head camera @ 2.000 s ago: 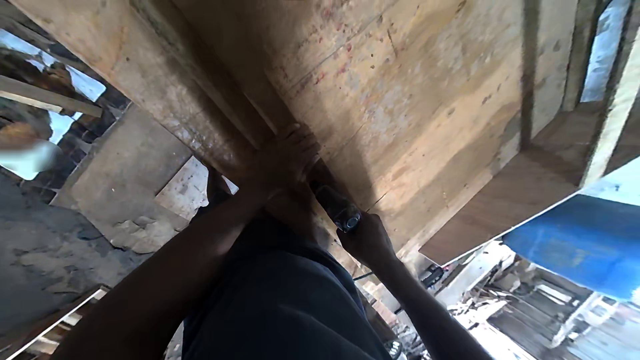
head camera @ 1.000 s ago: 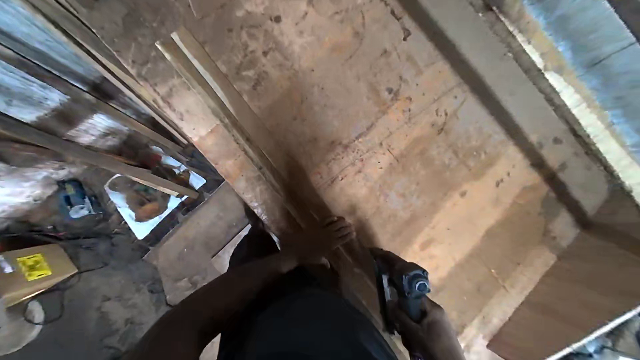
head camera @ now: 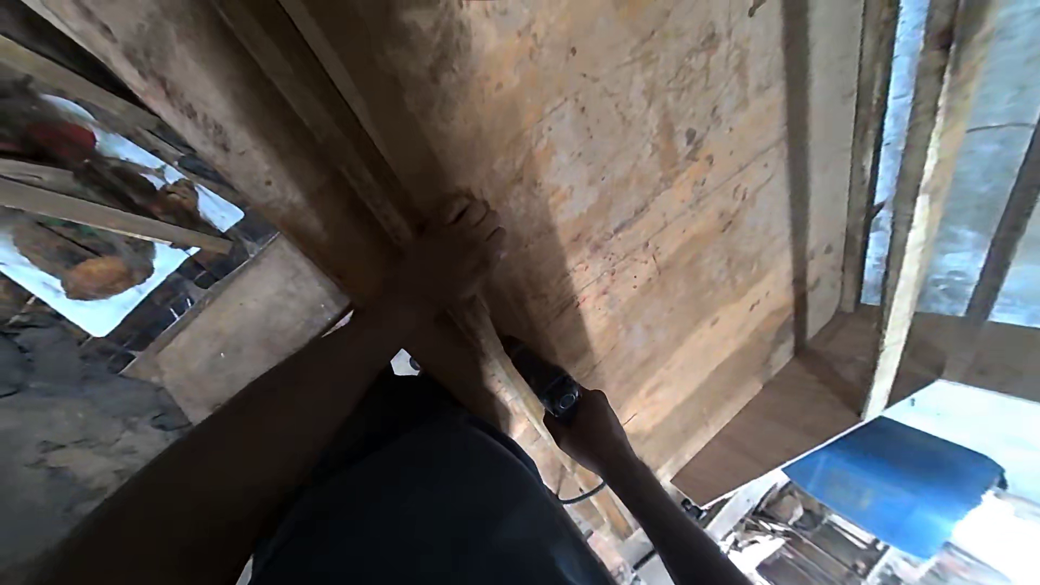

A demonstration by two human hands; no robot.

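Observation:
My left hand (head camera: 455, 248) grips a long wooden strip (head camera: 496, 353) that lies along a large stained wooden board (head camera: 650, 203). In my right hand (head camera: 589, 431) is a dark corded power tool (head camera: 540, 378), its body against the board beside the strip. A cable (head camera: 583, 494) hangs below that hand. The tool's working end is in shadow, and its exact kind cannot be told. Another wooden strip (head camera: 309, 106) runs up the board beyond my left hand.
At the left lie a small board (head camera: 244, 329), white sheets (head camera: 122, 301) with brown items, and loose timber strips (head camera: 106, 215). Upright wooden posts (head camera: 910, 244) and a brown panel (head camera: 780, 431) stand at the right, with a blue sheet or container (head camera: 902, 479) beyond.
The view has swung about between frames. The tool, lower right beside the strip one second ago, is now nearer my left hand. Both hands keep their hold.

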